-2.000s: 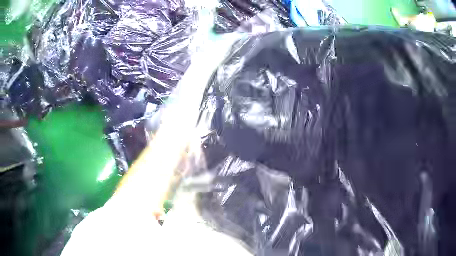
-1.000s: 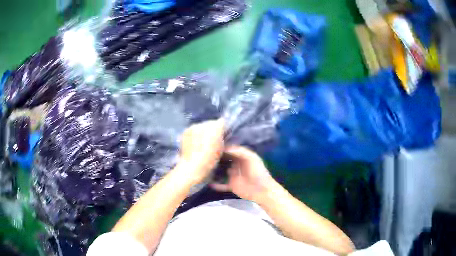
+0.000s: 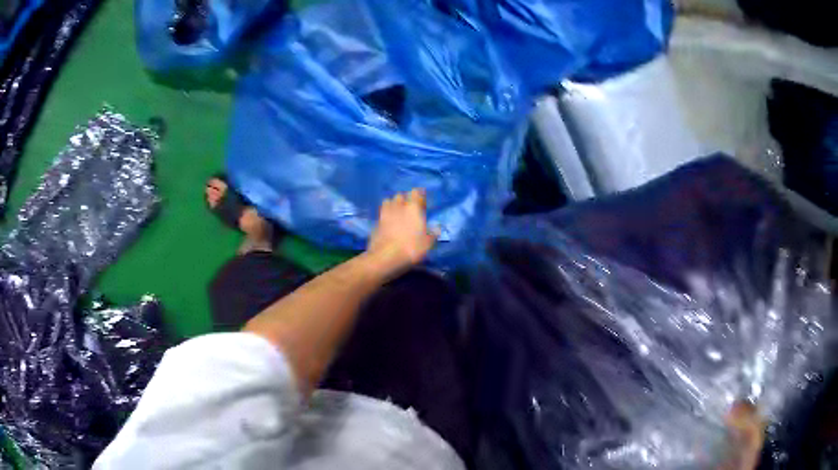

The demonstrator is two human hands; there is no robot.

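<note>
A large blue plastic sack (image 3: pixel 322 138) slumps on the floor in front of me. My left hand (image 3: pixel 402 228) grips the sack's near edge, its fingers closed on the blue film. A dark garment bundle under clear plastic (image 3: pixel 606 340) lies at the right, against the sack's right side. My right hand (image 3: pixel 746 431) is at the lower right, partly cut off and blurred, and holds the clear plastic, which is drawn into creases there.
Crinkled plastic-wrapped dark bundles (image 3: pixel 55 321) lie on the green floor (image 3: pixel 188 128) at the left. Long dark wrapped stacks (image 3: pixel 41 83) are at the upper left. A smaller blue bag (image 3: pixel 198 41) is at the top. White rolls (image 3: pixel 625 128) stand behind the right bundle. My sandalled foot (image 3: pixel 241 216) shows beside the sack.
The view has turned right, towards the blue sack. My hands, close together over the wrapped bundles before, are now wide apart, the left on the sack and the right on the clear plastic.
</note>
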